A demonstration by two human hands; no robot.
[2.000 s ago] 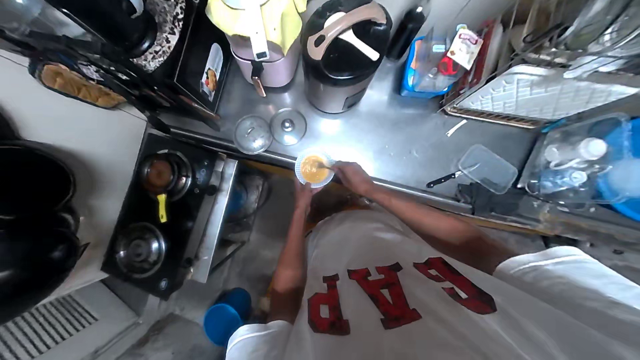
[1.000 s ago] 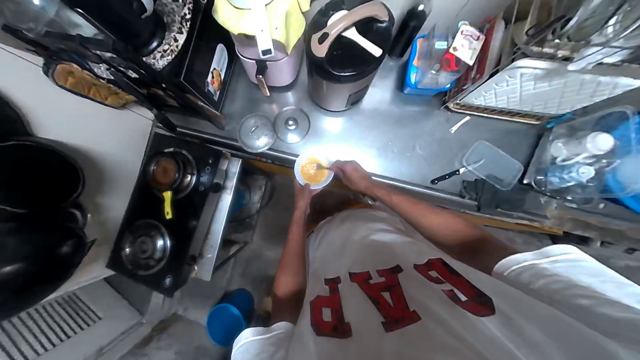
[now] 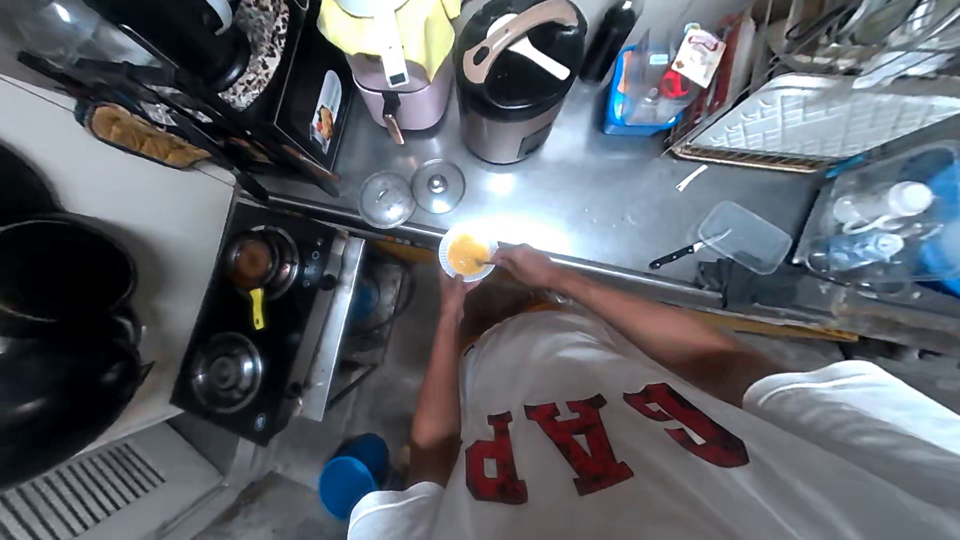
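A small white bowl (image 3: 445, 253) with yellow-orange liquid, which looks like beaten egg, is held just in front of the metal counter's edge. My left hand (image 3: 457, 289) grips the bowl from its near side. At the bowl's right rim, my right hand (image 3: 523, 265) holds a thin utensil (image 3: 486, 262) whose tip is in the liquid; its kind cannot be told. Two round lids, a glass one (image 3: 387, 200) and one with a knob (image 3: 439, 186), lie on the counter just beyond the bowl.
Left stands a two-burner gas stove (image 3: 285, 330) with a small yellow-handled pan (image 3: 251, 259). Behind the lids are a pink air fryer (image 3: 409, 97) and a rice cooker (image 3: 510, 127). Rightward lie a knife (image 3: 675, 256) and a clear plastic container (image 3: 757, 244). A blue bucket (image 3: 349, 484) is on the floor.
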